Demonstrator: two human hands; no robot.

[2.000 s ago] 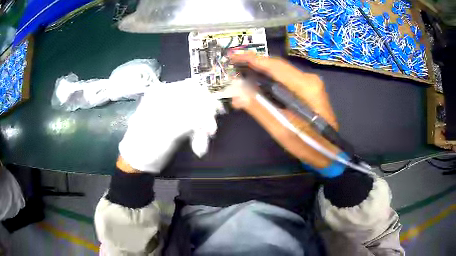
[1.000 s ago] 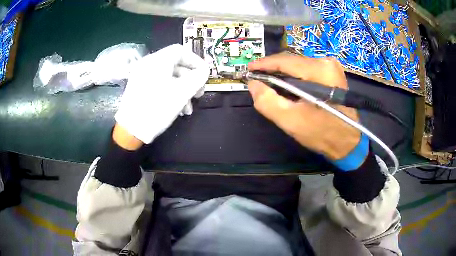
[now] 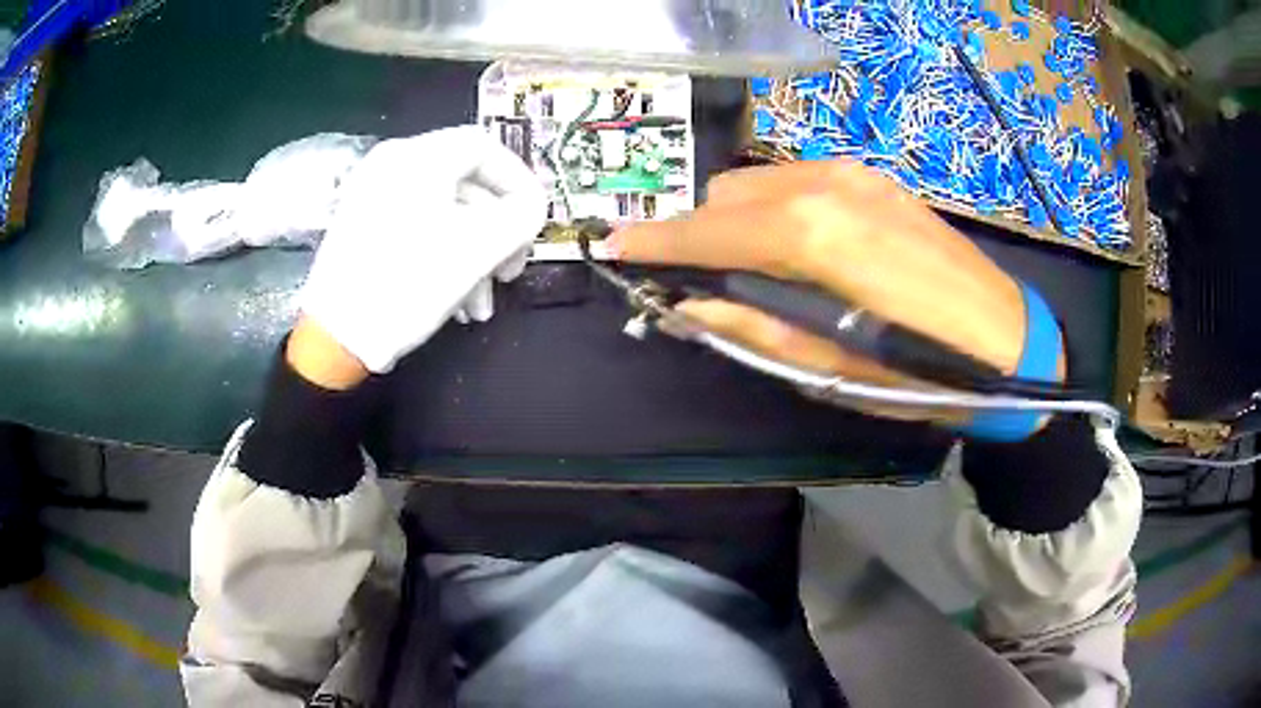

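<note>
An open white housing (image 3: 676, 208) lies under the hood edge, with a green circuit board (image 3: 631, 169) and thin green and red wires inside. My right hand (image 3: 844, 263), bare with a blue wristband, holds a black soldering iron (image 3: 885, 336) with a white tube along it. The iron's tip is at the housing's near edge. My left hand (image 3: 422, 235), in a white glove, is at the housing's near left corner with its fingers pinched together. Whether it holds anything is hidden. A white bundle in a clear bag (image 3: 221, 208) lies left of the housing.
A clear hood (image 3: 581, 31) hangs over the housing's far side. A cardboard tray of blue two-lead components (image 3: 885, 97) with a dark rod across it is at the right. Another tray edge (image 3: 20, 138) shows far left. A black mat (image 3: 595, 374) lies under the work.
The iron's tip has moved left along the housing's near edge, and my right hand now lies flatter. The housing and my left hand sit slightly further left in view.
</note>
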